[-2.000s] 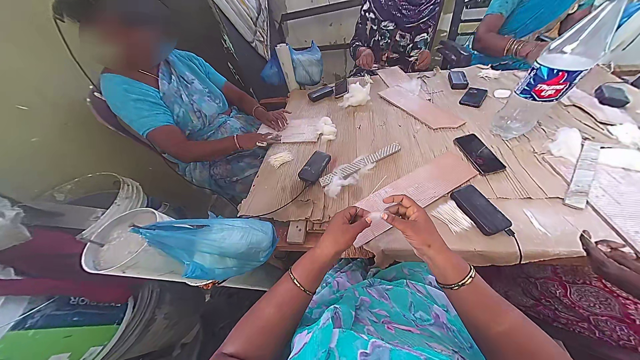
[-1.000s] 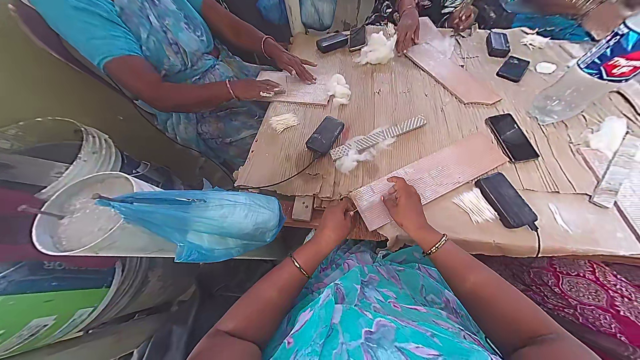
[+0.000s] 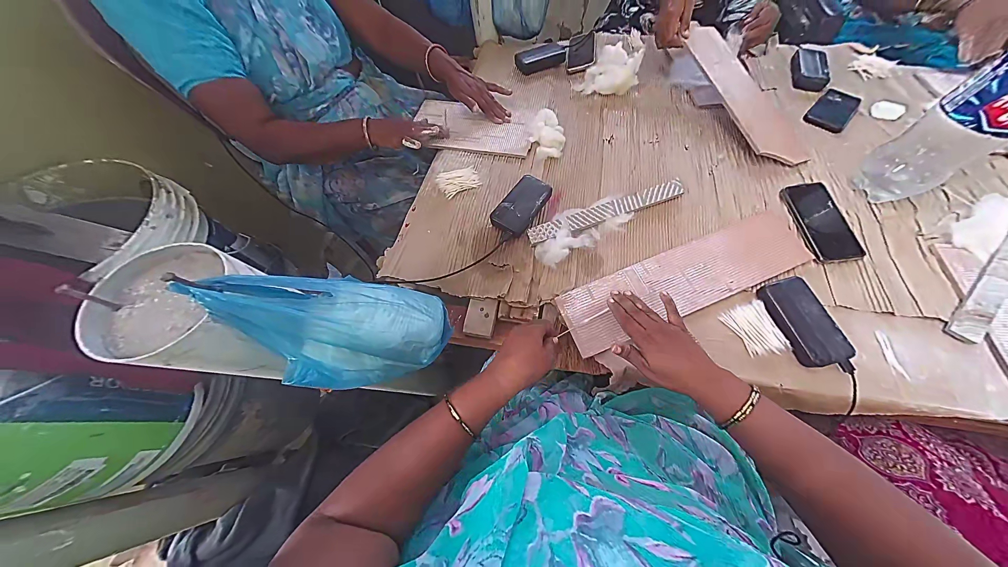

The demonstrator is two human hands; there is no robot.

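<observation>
My right hand (image 3: 657, 335) lies palm down with fingers spread on a pinkish ribbed board (image 3: 677, 276) at the table's near edge. At the board's left end, my left hand (image 3: 529, 350) pinches a thin pale stick (image 3: 561, 335), perhaps a cotton wick. A bundle of thin white sticks or wicks (image 3: 754, 328) rests right of my right hand, beside a black box with a cable (image 3: 805, 321). Beyond the board are a patterned strip (image 3: 606, 211) and loose white cotton (image 3: 563, 246). A black phone (image 3: 823, 222) touches or nearly touches the board's far right end.
A white bucket (image 3: 102, 346) and a blue plastic bag (image 3: 370, 331) stand left of my left arm. Across the table, a co-worker's hands (image 3: 472, 90) rest on another board (image 3: 476, 130). A plastic bottle (image 3: 913, 157) is at right, near a metal-like strip (image 3: 980, 303).
Two seconds ago both my hands held white cotton between them above the board. They have since parted and lowered, my right hand onto the board, my left to its end. The view has moved closer.
</observation>
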